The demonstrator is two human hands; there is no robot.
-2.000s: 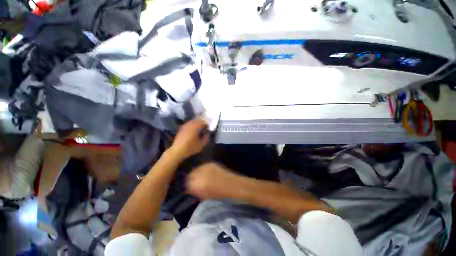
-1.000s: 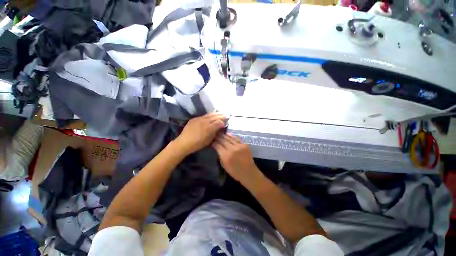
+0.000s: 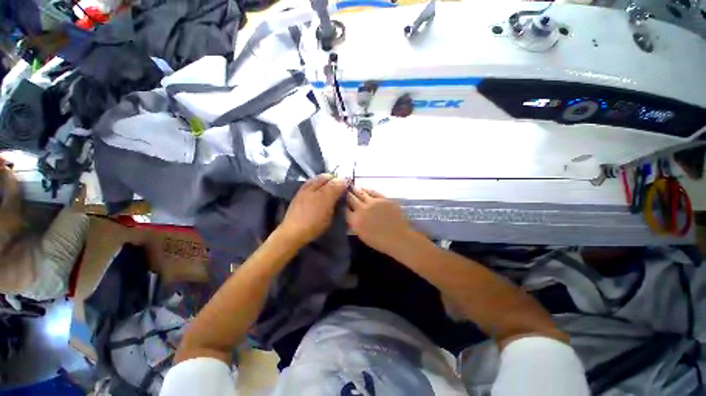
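The grey and white garment (image 3: 232, 147) lies bunched on the table left of the needle, and its dark grey part hangs over the front edge. My left hand (image 3: 315, 207) pinches the garment's edge at the table front, just below the presser foot area (image 3: 362, 135). My right hand (image 3: 375, 220) is beside it, its fingertips at the same edge, nearly touching the left fingertips. The bit of cloth between the fingertips is small and partly hidden. The white sewing machine (image 3: 441, 58) stands above and to the right of my hands.
A ruler strip (image 3: 503, 218) runs along the table's front edge. Scissors with orange and red handles (image 3: 667, 205) lie at its right end. Dark cloth (image 3: 186, 31) is heaped at upper left. A cardboard box (image 3: 116, 247) holds garments at lower left. Another person's arm (image 3: 11, 209) shows at far left.
My right hand, lower and apart two seconds ago, has come up beside my left at the cloth edge. Both hands have since moved slightly closer to the needle. The camera view has shifted.
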